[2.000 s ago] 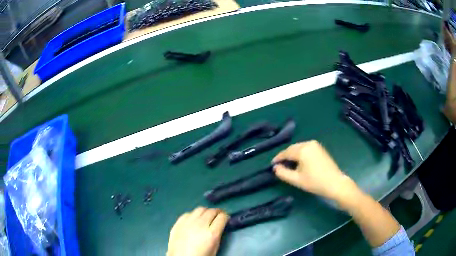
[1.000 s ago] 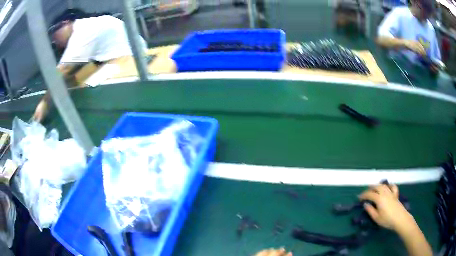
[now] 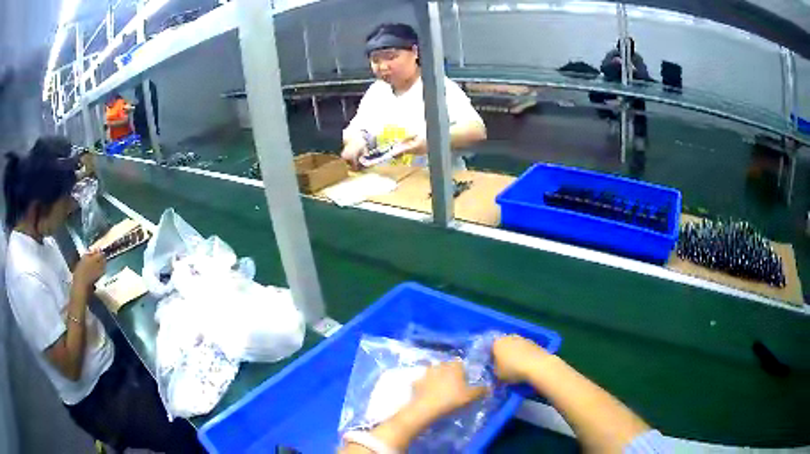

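Observation:
A clear, crinkled plastic bag (image 3: 377,377) lies in the near blue bin (image 3: 311,377), with dark pieces dimly visible inside it. My left hand (image 3: 444,390) is on the bag near its opening, fingers bent against the plastic. My right hand (image 3: 520,362) grips the bag's upper right part at the bin's right side. What lies under my fingers is hidden. The bin's lower edge is cut off by the picture.
White plastic bags (image 3: 218,310) lie left of the bin by a metal post (image 3: 284,177). Across the green belt (image 3: 400,253) are a second blue bin (image 3: 586,232), a tray of upright dark parts (image 3: 733,253) and a person (image 3: 408,106). Another person (image 3: 49,284) is at left.
The view has swung left and up. Both hands have moved from the black housings to the clear bag in the near bin. The white strip and small parts have mostly left view.

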